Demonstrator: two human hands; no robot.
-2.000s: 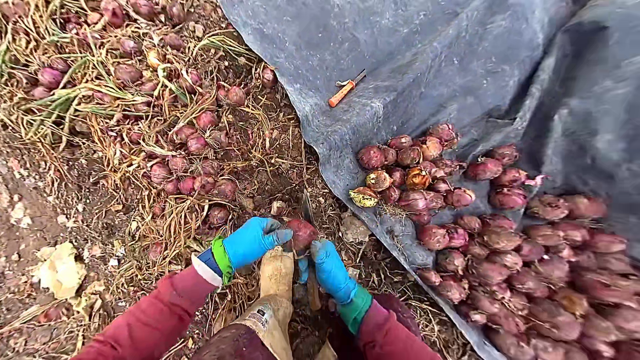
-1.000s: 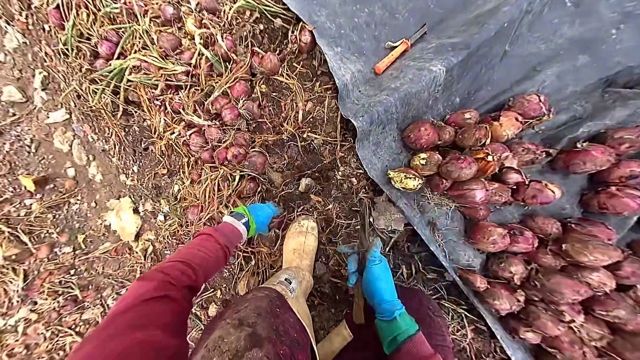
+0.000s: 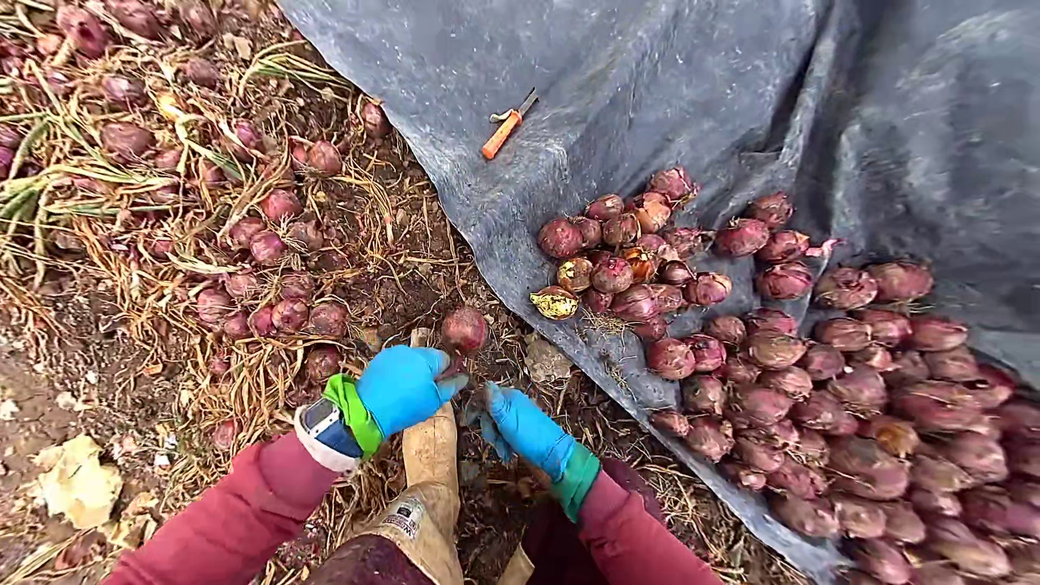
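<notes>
My left hand (image 3: 410, 386), in a blue glove with a green band at the wrist, grips a red onion (image 3: 464, 329) by its neck; the bulb points away from me. Close by on the right, my right hand (image 3: 526, 431) wears a blue glove with a green cuff. Its fingers are curled and partly blurred, and whether they hold a tool cannot be told. Many trimmed red onions (image 3: 784, 406) lie on a grey plastic tarp (image 3: 439, 73). An orange-handled knife (image 3: 505, 132) rests on the tarp, apart from both hands.
Red onions with dry leaves (image 3: 272, 244) cover the soil at the left. A tan boot (image 3: 431, 455) stands below my hands. The tarp's edge runs diagonally right of my hands, beside a flat stone (image 3: 547, 360). A pale clod (image 3: 79, 482) lies at the lower left.
My left hand, low beside the boot and reaching left one second ago, is now near my right hand with an onion. The dark blade seen upright at my right hand earlier is no longer plain.
</notes>
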